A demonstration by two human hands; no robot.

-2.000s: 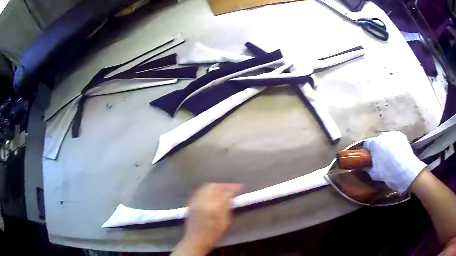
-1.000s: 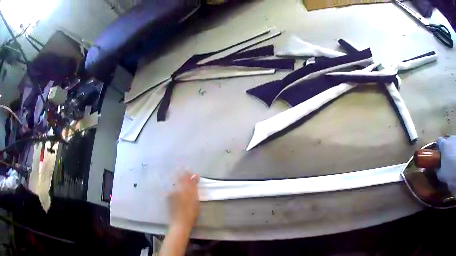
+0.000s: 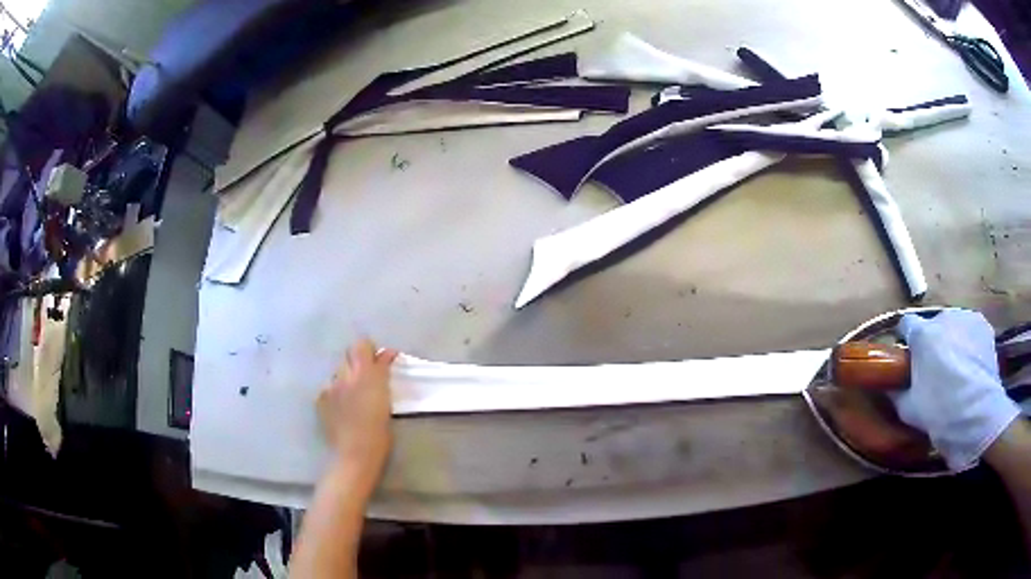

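A long strip [image 3: 611,386] lies white side up, nearly straight, along the near part of the table. My bare left hand [image 3: 361,402] is on its left end, fingers bent over the cloth; the end is hidden under them. My right hand [image 3: 953,385], in a white glove, is closed on the orange-brown handle of the steam iron [image 3: 871,396]. The iron's pointed tip faces left and sits at the strip's right end, which the iron hides.
A tangled pile of purple and white strips [image 3: 667,153] lies beyond the strip. Another bunch of strips [image 3: 328,129] lies at the far left. Shears [image 3: 979,61] lie at the far right. A padded dark form [image 3: 226,51] stands at the back left.
My left hand has moved left along the strip to its end, and the strip now lies straighter with its white face broader. The view has swung left. My right hand still holds the iron.
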